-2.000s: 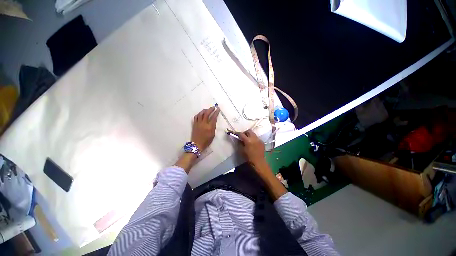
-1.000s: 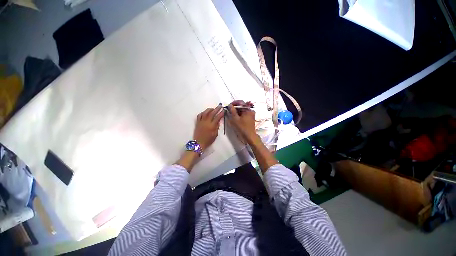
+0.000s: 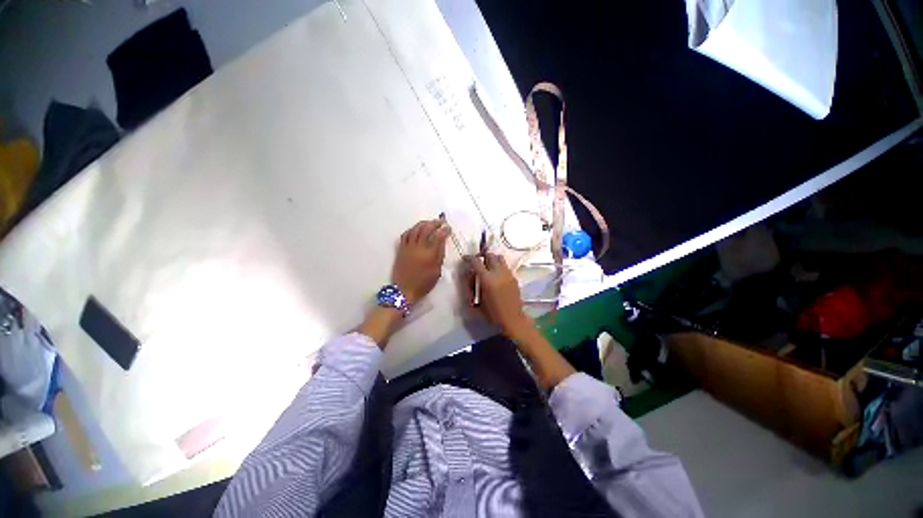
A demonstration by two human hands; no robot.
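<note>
A large off-white pattern paper (image 3: 273,218) lies under both hands, with pencil lines and small writing. My left hand (image 3: 419,259), with a watch at the wrist, rests on it, fingers together. A small blue-dark tip shows at its fingertips; whether it grips this is unclear. A thin pale strip (image 3: 457,241) runs between my two hands. My right hand (image 3: 495,287) holds a thin dark and white pen (image 3: 478,278), just right of my left hand. A pinkish tape measure (image 3: 562,167) lies looped at the paper's right side, by a blue round object (image 3: 577,244).
A mobile phone (image 3: 109,332) lies on the paper at left. Black fabric (image 3: 648,132) bears folded white material (image 3: 774,51) at upper right. Folded black cloth (image 3: 159,68) lies at upper left. A wooden box (image 3: 769,384) stands beyond the table edge at right.
My right hand moved up to my left fingertips, then back down towards my body, still holding the pen. My left hand has stayed in nearly the same place.
</note>
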